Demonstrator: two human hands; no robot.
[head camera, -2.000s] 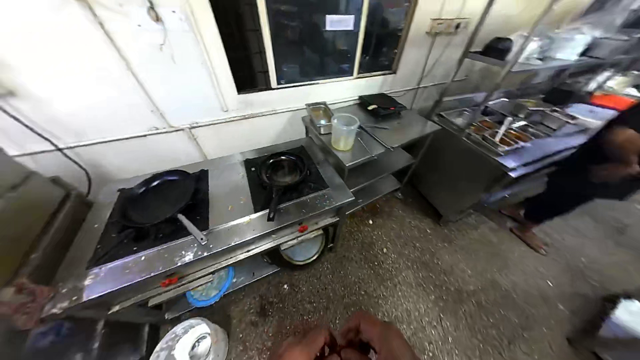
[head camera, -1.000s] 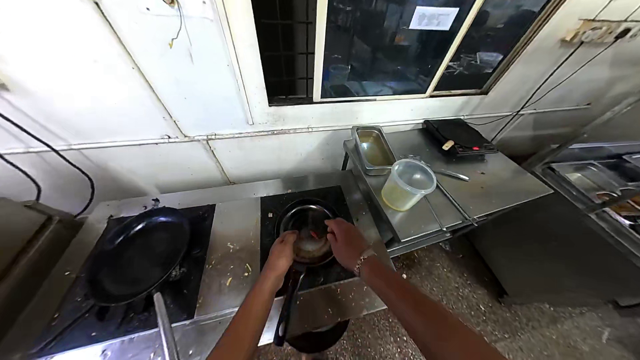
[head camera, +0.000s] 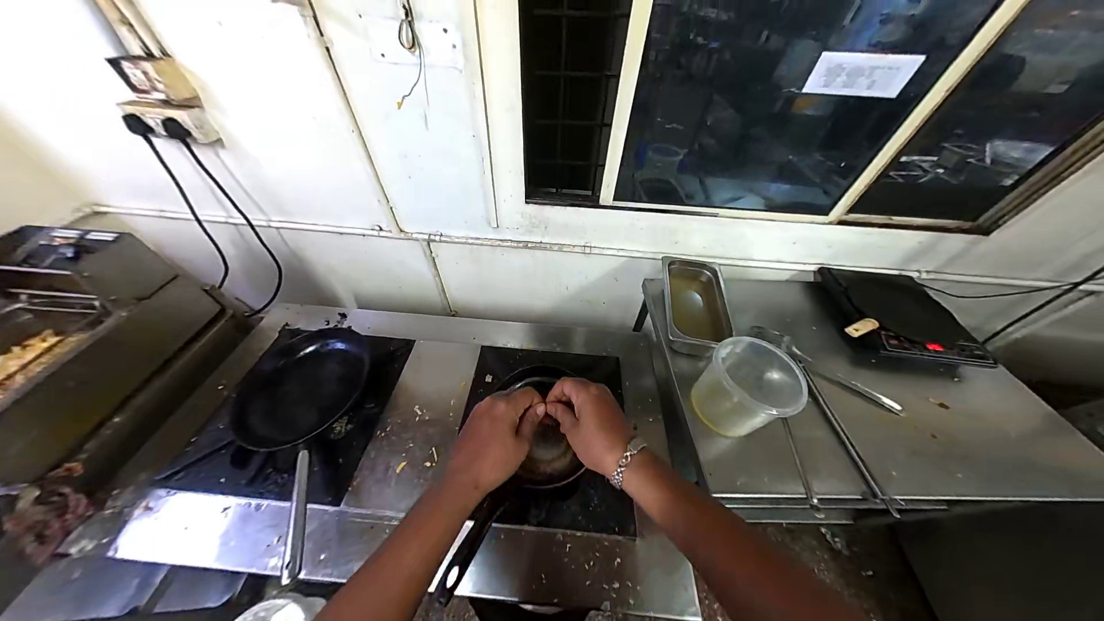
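My left hand (head camera: 498, 434) and my right hand (head camera: 592, 422) meet fingertip to fingertip above a small dark frying pan (head camera: 550, 455) on the right burner. Their fingers are pinched together; whether something small sits between them cannot be made out. A bracelet circles my right wrist. The small pan's black handle points toward me, below my left hand. On the left burner rests a larger black frying pan (head camera: 302, 390) with a metal handle. My hands cover part of the small pan's inside.
Right of the stove, a steel table (head camera: 862, 448) holds a clear plastic tub (head camera: 749, 385) with some liquid, a steel pan (head camera: 697, 302), tongs (head camera: 841, 431) and a black induction cooker (head camera: 906, 319). Food scraps lie between the burners. A fryer (head camera: 103, 345) stands at far left.
Two seconds ago my hands were low in view, cupped together away from the stove. They have moved over the small pan and their fingertips have come together. The view has moved closer to the stove.
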